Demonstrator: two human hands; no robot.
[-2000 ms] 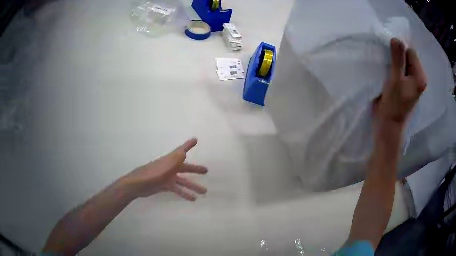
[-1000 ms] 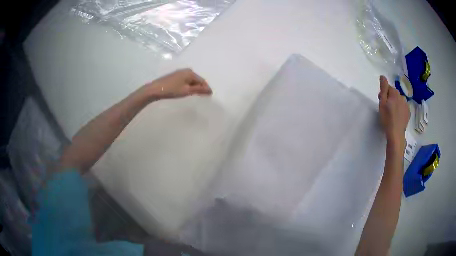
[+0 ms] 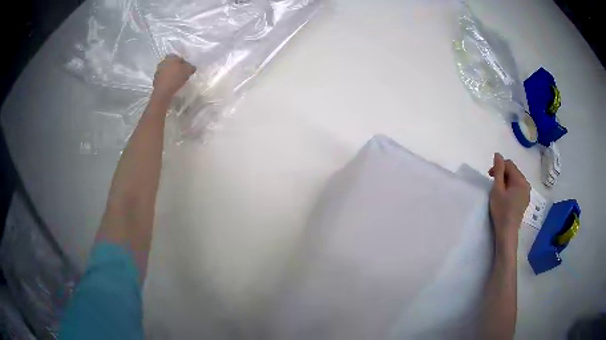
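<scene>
The pale product (image 3: 399, 232), a matte grey-white block with a pointed top corner, lies in front of me, its lower part running off the bottom edge. My right hand (image 3: 509, 192) is closed on its right edge; the fingertips are curled. A stack of shiny clear poly bags (image 3: 212, 40) lies at the upper left. My left hand (image 3: 173, 74) is on the wrinkled bags with its fingers curled, closed on the plastic near its lower edge.
On the right of the white table (image 3: 252, 199) stand a blue tape dispenser (image 3: 555, 236) and a second dispenser (image 3: 544, 106). A loose blue tape roll (image 3: 524, 129), labels (image 3: 535, 209), a small white stack (image 3: 551, 165) and a crumpled clear bag (image 3: 488, 63) lie near them.
My left hand has moved up and left from the bare table onto the clear bags and closed on them. The bags show lower in view and more bunched. The product also sits lower in view.
</scene>
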